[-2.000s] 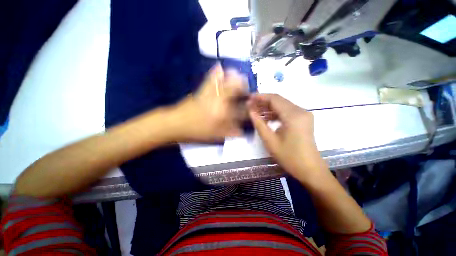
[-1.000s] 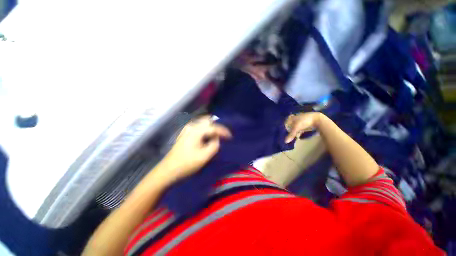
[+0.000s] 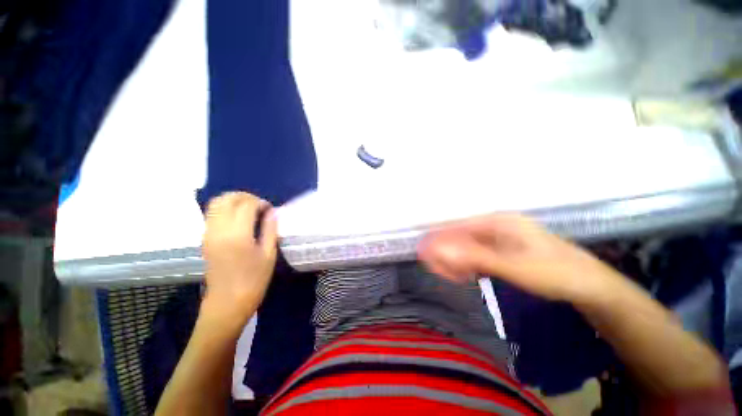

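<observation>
A navy cloth panel [image 3: 252,106] lies on the white table [image 3: 456,154], left of centre, its lower end at the front edge. My left hand [image 3: 240,240] grips that lower end at the table's edge, with the fingers closed over the cloth. My right hand [image 3: 480,248] is blurred over the front edge, right of centre; whether it holds anything cannot be told. A small curved dark scrap [image 3: 370,157] lies on the table between the panel and the machine side.
The blurred sewing machine parts [image 3: 545,20] are at the top right, with a blue knob [image 3: 472,42]. A ruler strip [image 3: 358,251] runs along the front edge. More dark navy cloth [image 3: 57,89] lies at far left. A blue grid-like basket [image 3: 130,341] stands below the table.
The view has swung back from the lap and the cloth heap to the table. My left hand has moved from the lap cloth to the panel's end; my right hand is now over the edge.
</observation>
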